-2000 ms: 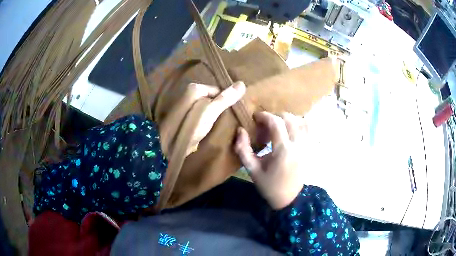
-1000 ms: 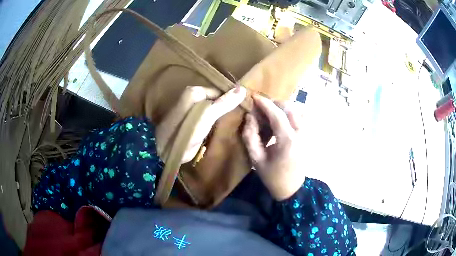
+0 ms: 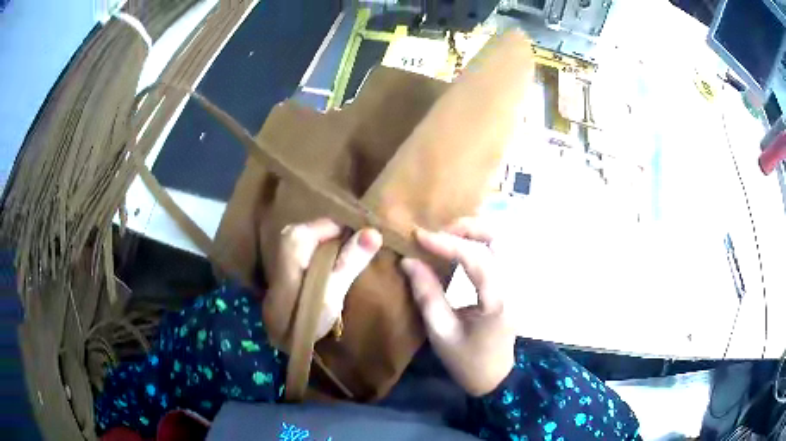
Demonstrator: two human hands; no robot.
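Observation:
A brown bag panel is lifted and folded in front of me, above the table's front edge. A narrow handle strap loops out to the upper left and crosses the panel. My left hand grips the panel and strap, with a strap end hanging down over it. My right hand pinches the strap between thumb and fingers, just right of my left hand. A small gold metal piece shows below my left hand. What lies under my fingers is hidden.
A strap bundle hangs at the left beside a dark mat. The clamp frame and dark sewing head are at the back. A thin tool lies right. A screen and red thread cone are far right.
Both hands and the panel have moved lower, towards my body. The panel's folded flap now stands more upright. The strap loop has shifted down. Both hands keep their hold.

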